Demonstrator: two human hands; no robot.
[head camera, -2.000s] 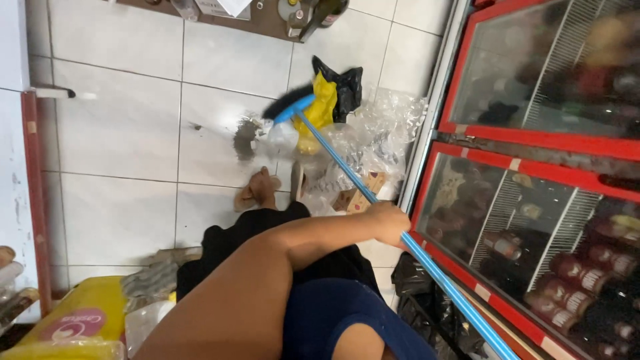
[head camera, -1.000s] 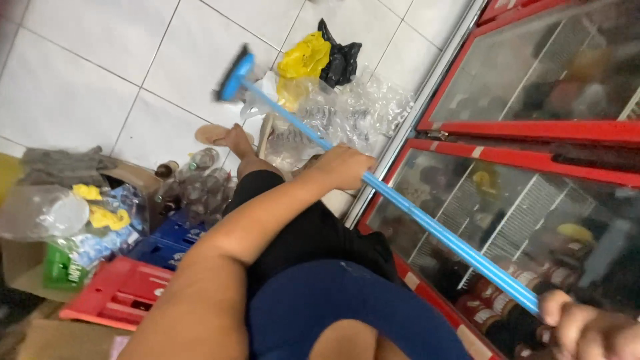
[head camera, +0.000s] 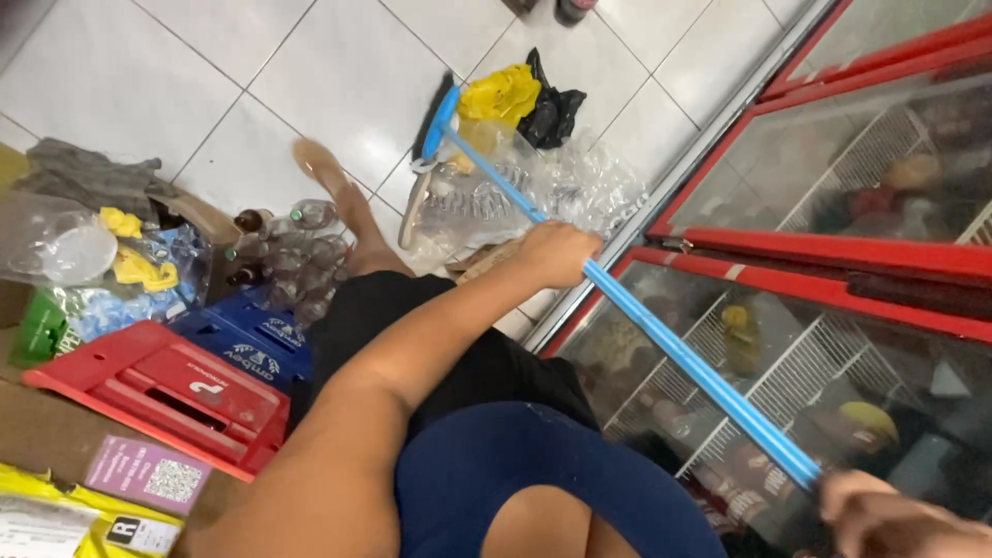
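Observation:
A broom (head camera: 682, 345) with a blue handle runs from the upper middle to the lower right. Its blue head with dark bristles (head camera: 439, 120) is beside a crumpled yellow plastic bag (head camera: 500, 94). My left hand (head camera: 559, 252) is closed around the handle partway along. Blurred at the lower right edge, my right hand (head camera: 883, 511) grips the handle's upper end. A black plastic bag (head camera: 554, 112) lies against the yellow one. Below them, clear plastic wrapping (head camera: 535, 194) is heaped on the tiled floor, with a flattened piece of cardboard (head camera: 484, 260) partly under my left forearm.
Red-framed glass fridge doors (head camera: 821, 240) line the right side. At left are a red plastic crate (head camera: 170, 391), a blue crate (head camera: 248, 337), several bottles (head camera: 298, 260) and a cardboard box (head camera: 198, 221) holding plastic bags. My sandalled foot (head camera: 325, 170) is on the white tiles.
Since one second ago, the broom head has moved in against the yellow bag. My right hand, out of view two seconds ago, shows on the handle. The view has shifted and turned.

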